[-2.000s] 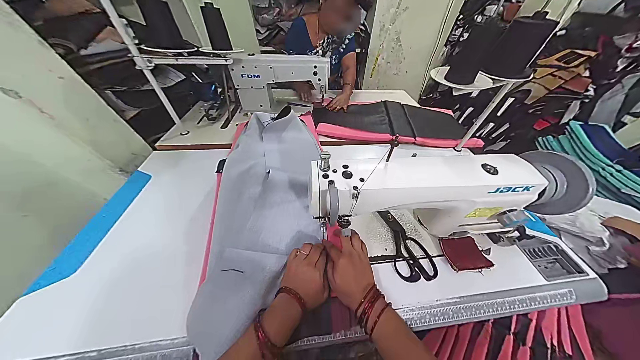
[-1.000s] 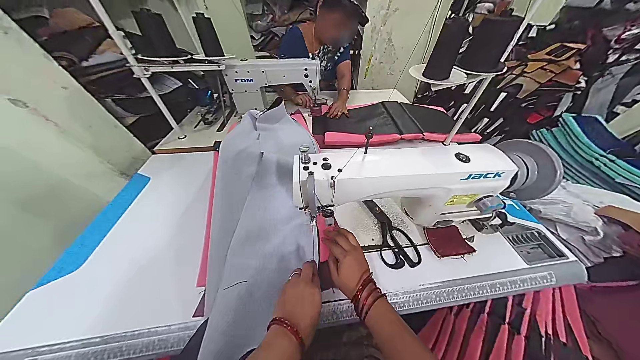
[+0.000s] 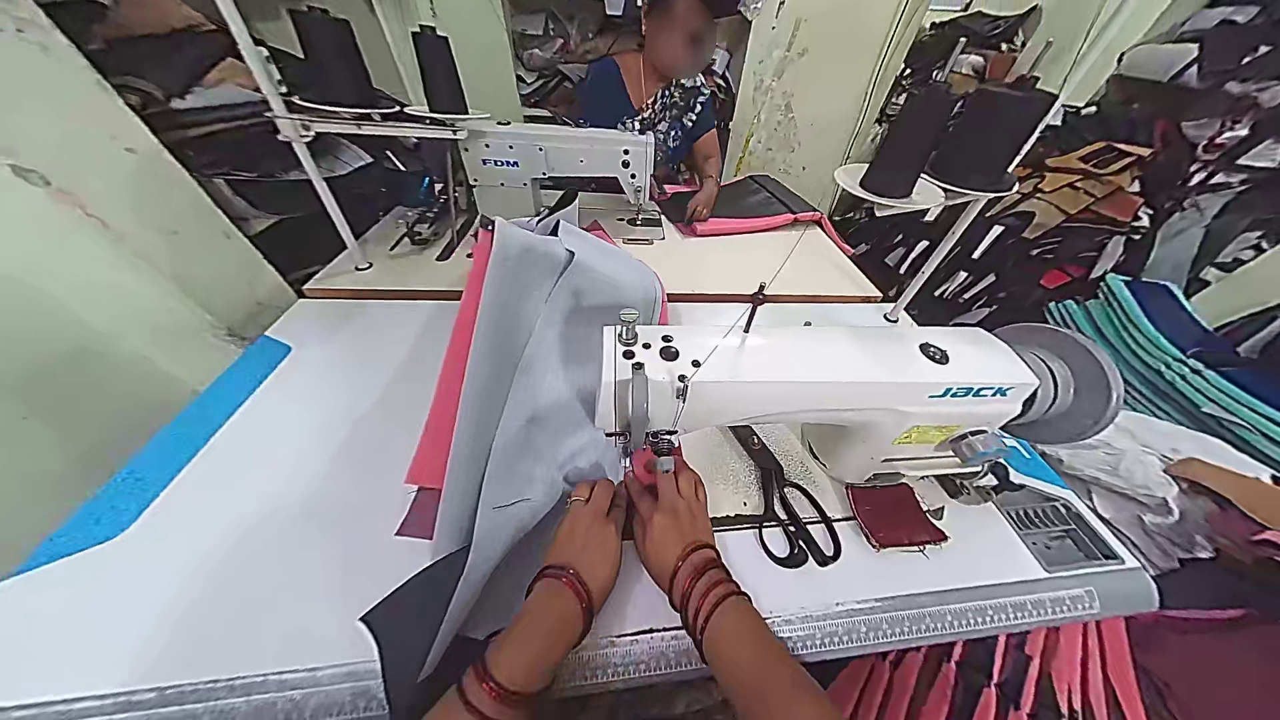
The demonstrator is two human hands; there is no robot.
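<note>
A white Jack sewing machine (image 3: 800, 375) stands across the table, its needle area just beyond my fingertips. My left hand (image 3: 588, 540) rests on the near edge of a large grey fabric panel (image 3: 540, 370) that has pink and dark layers beneath it. Beside it, my right hand (image 3: 668, 520) presses on the pink and maroon fabric strip (image 3: 645, 465) at the presser foot. The fingertips of both hands almost meet, and whether they pinch the cloth is hidden. Black-handled scissors (image 3: 785, 500) and a maroon fabric scrap (image 3: 895, 517) lie right of my right hand.
A person (image 3: 650, 110) works at a white FDM sewing machine (image 3: 560, 165) opposite, with black and pink fabric (image 3: 755, 205). Thread cones (image 3: 905, 140) stand on a rack behind. Teal and navy fabric pieces (image 3: 1180, 360) are stacked at right. Pink strips (image 3: 1000, 670) hang below the table's ruler edge (image 3: 940, 615).
The grey panel has shifted and folded, showing more pink layer at its left side. My two hands have come closer together at the presser foot. The person opposite has drawn the black and pink fabric along.
</note>
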